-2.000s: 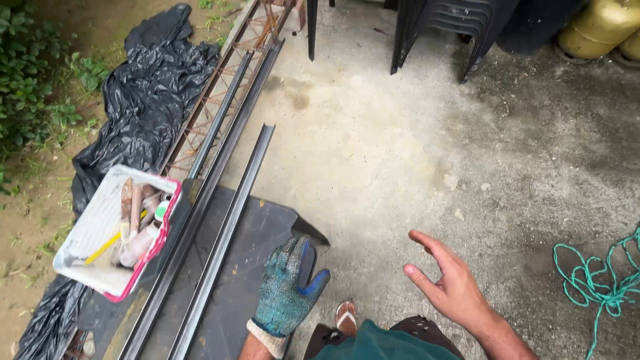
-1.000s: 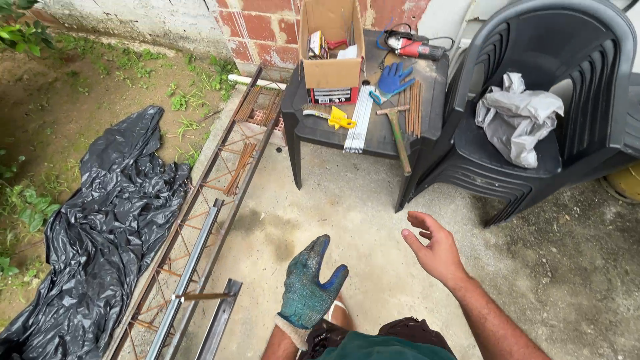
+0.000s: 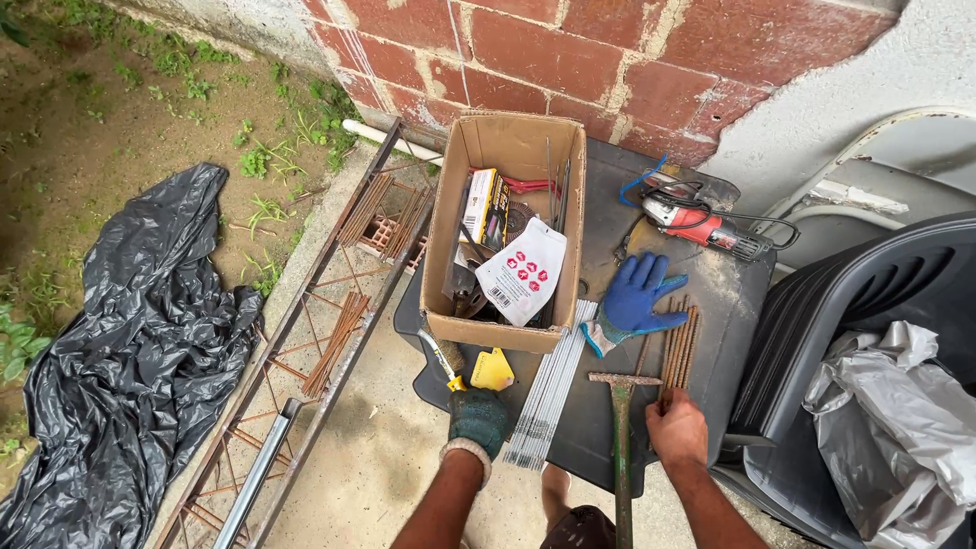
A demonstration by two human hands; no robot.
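My left hand (image 3: 477, 418), in a dark green work glove, is at the table's near edge by a yellow plastic piece (image 3: 492, 370) and the yellow end of a brush (image 3: 438, 357); whether it grips either is unclear. My bare right hand (image 3: 678, 427) closes on the near ends of the rusty steel rods (image 3: 680, 343). Between my hands lie grey welding electrodes (image 3: 553, 385) and a chipping hammer (image 3: 621, 427). Beyond them are a blue glove (image 3: 637, 301), an angle grinder (image 3: 705, 227) and a cardboard box (image 3: 503, 333) holding a small box, a white pouch and tools.
Stacked black plastic chairs (image 3: 770, 335) with grey plastic sheeting (image 3: 888, 427) stand right of the black table (image 3: 724, 320). At left, a rusty steel lattice frame (image 3: 347, 366), with rods and a metal channel (image 3: 255, 480), lies beside black plastic sheeting (image 3: 145, 366). A brick wall (image 3: 549, 53) rises behind.
My view has moved to the table. Both hands, apart in the air before, are now down at its near edge. My right hand has closed on the rusty rods.
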